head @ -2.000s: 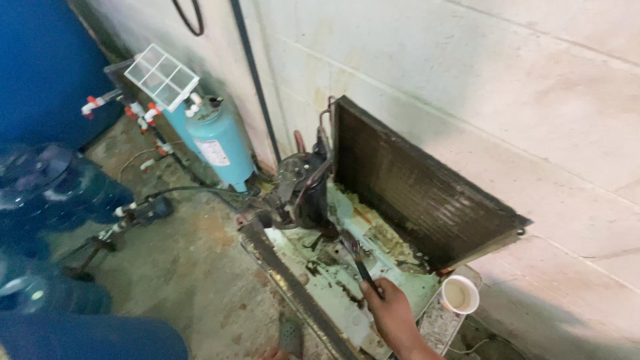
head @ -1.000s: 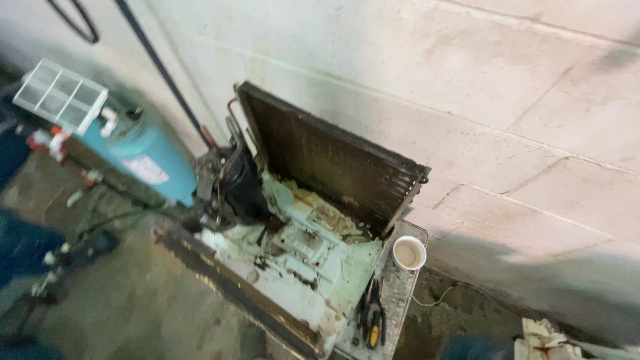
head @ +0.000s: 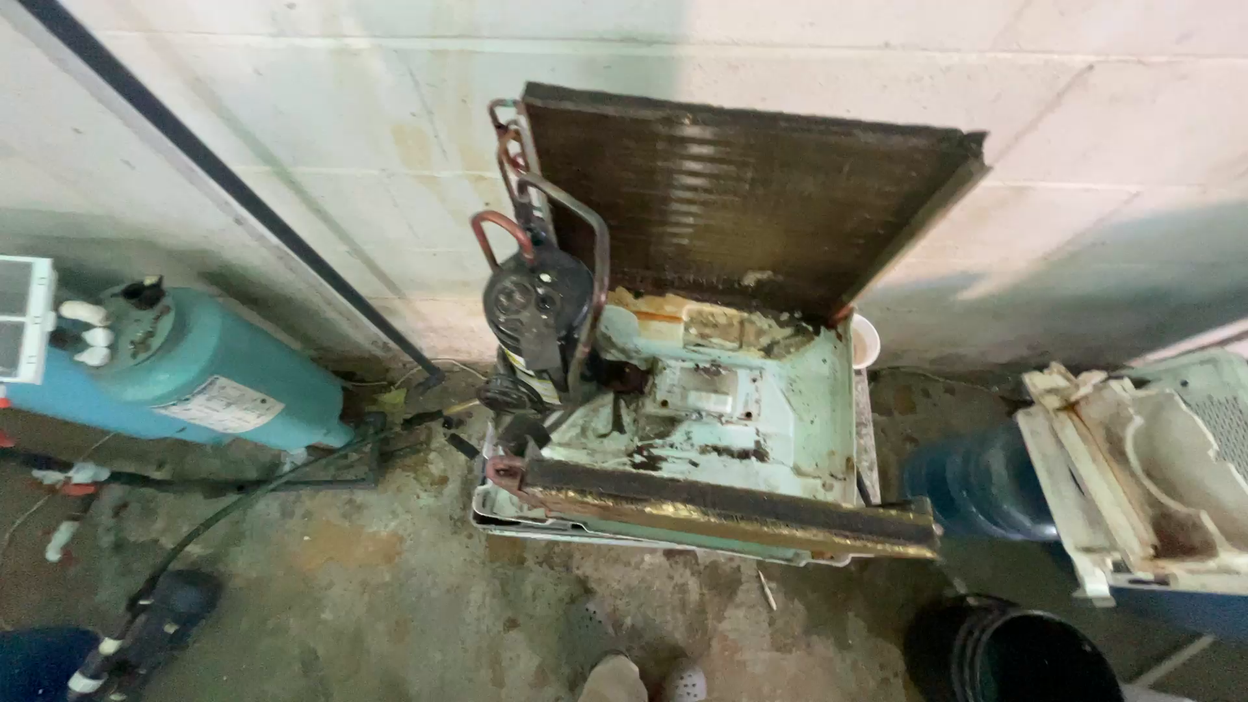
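Neither my left hand nor my right hand shows in the head view now. In the middle lies the dirty pale-green base pan [head: 819, 409] of an opened air conditioner unit. At its left end a black compressor [head: 539, 292] with bent copper pipes [head: 600, 263] stands upright. A dark finned condenser coil [head: 741, 195] rises along the wall side, tilted. Another coil [head: 721, 502] runs along the near edge of the pan. Part of a white cup [head: 864, 341] shows behind the pan's right corner.
Teal tanks [head: 234, 361] and a hose [head: 214, 517] are at left. On the right are a stained plastic housing [head: 1102, 478], a blue water bottle [head: 975, 483] and a black bucket [head: 1033, 653]. A block wall [head: 1053, 88] stands behind. Shoes [head: 685, 681] show at the bottom.
Two seconds ago a hand held a dark-handled tool over the pan; one second ago the hand was out of view and tools lay beside the cup. The view has swung considerably.
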